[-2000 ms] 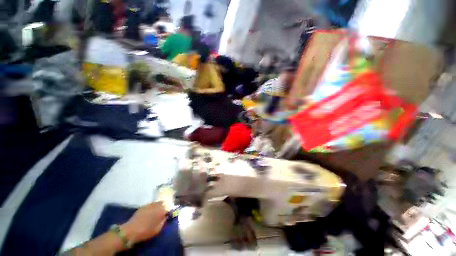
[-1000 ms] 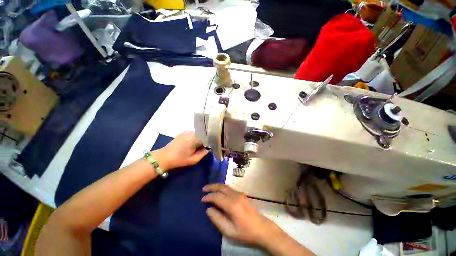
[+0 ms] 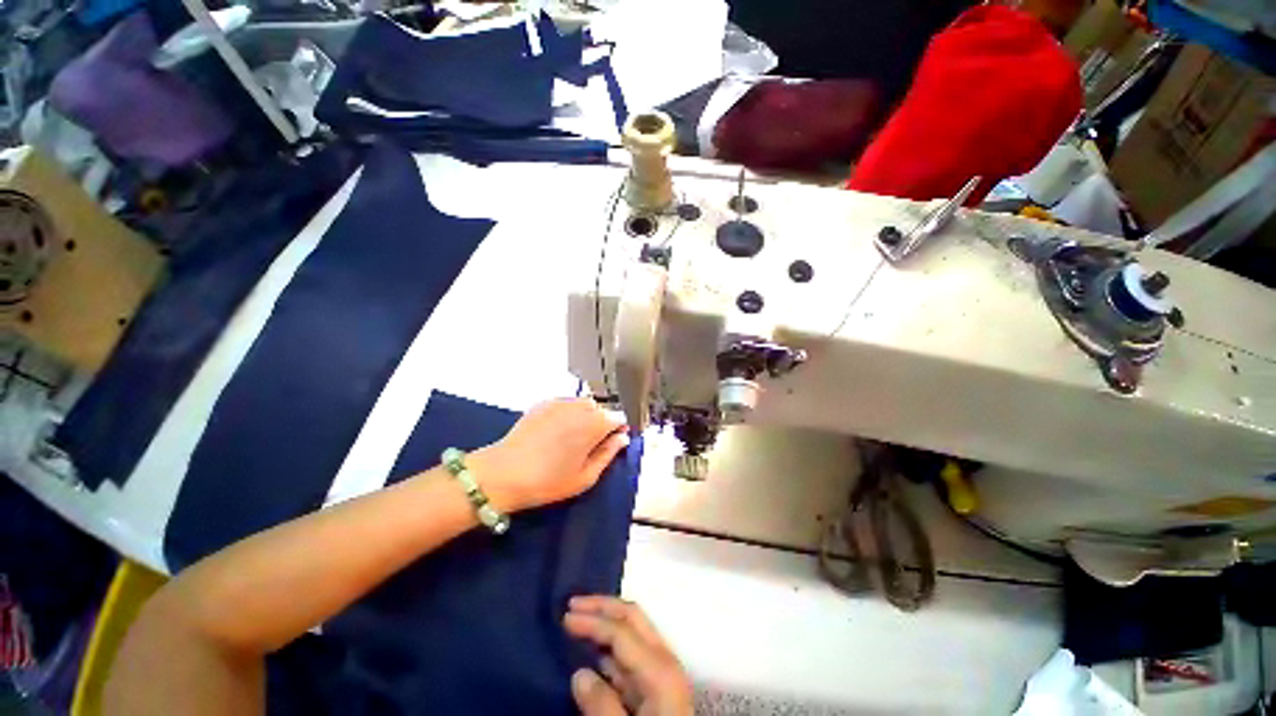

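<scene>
A navy panel (image 3: 462,588) lies on the white table with its right edge running up to the needle area of the cream sewing machine (image 3: 896,322). My left hand (image 3: 560,455), with a bead bracelet at the wrist, pinches the panel's upper edge just left of the presser foot. The fingertips are partly hidden by the machine head. My right hand (image 3: 633,657) rests on the panel's right edge nearer to me, fingers and thumb apart, cut off by the lower picture edge. The needle is not clearly visible.
Another long navy panel (image 3: 315,364) lies to the left. Dark looped snips (image 3: 879,539) lie under the machine arm. A red cloth (image 3: 973,105) is behind the machine. A yellow crate edge (image 3: 115,636) is at lower left, a white scrap (image 3: 1071,685) at lower right.
The view has dropped from the room to the machine. Since one second ago, my right hand has slid towards me along the panel. My left hand stays by the needle area.
</scene>
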